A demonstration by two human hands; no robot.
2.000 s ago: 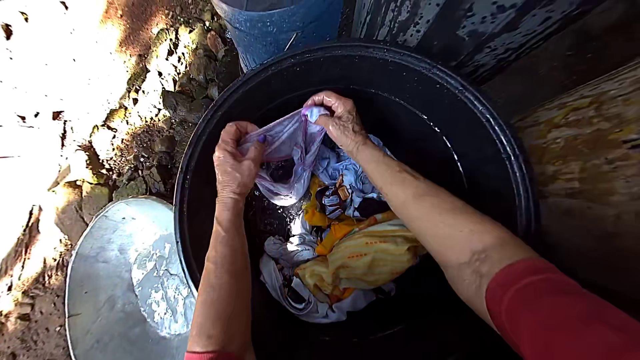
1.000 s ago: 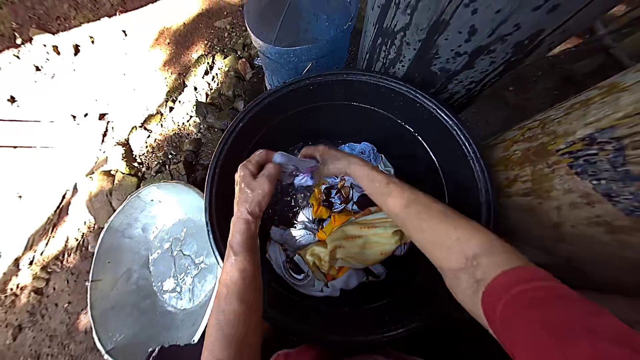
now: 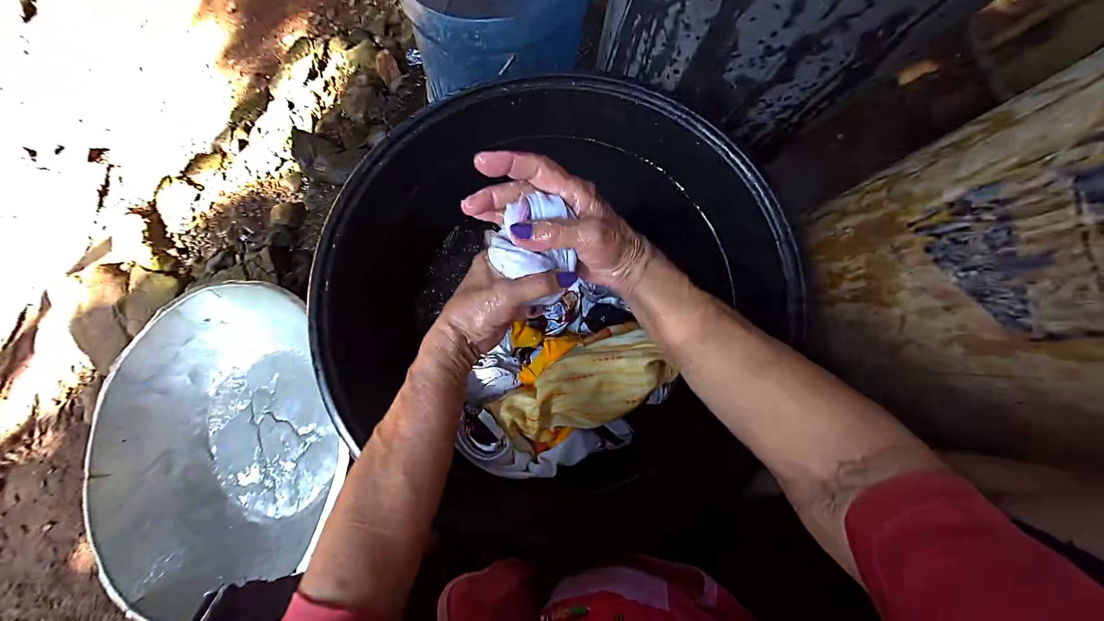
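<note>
Both hands hold a wet, bunched white and pale purple cloth (image 3: 526, 250) above the middle of a round black plastic tub (image 3: 345, 224). My left hand (image 3: 487, 302) grips its lower part, thumb across it. My right hand (image 3: 573, 220) has its thumb on the cloth's upper part, with some fingers stretched out to the left. Below them a heap of wet clothes lies in the tub: a yellow striped cloth (image 3: 595, 379), an orange piece (image 3: 548, 355), and white and patterned pieces (image 3: 526, 461). The hands hide part of the heap.
A round metal basin (image 3: 155, 448) stands left of the tub on earth and stones. A blue plastic bucket (image 3: 500, 47) is behind the tub. A dark, wet-spotted surface (image 3: 750, 60) is at the back right, and a weathered log-like wooden piece (image 3: 975, 285) at the right.
The pale purple cloth was spread between both hands two seconds ago; now it is bunched up. The right hand's fingers have opened out around it.
</note>
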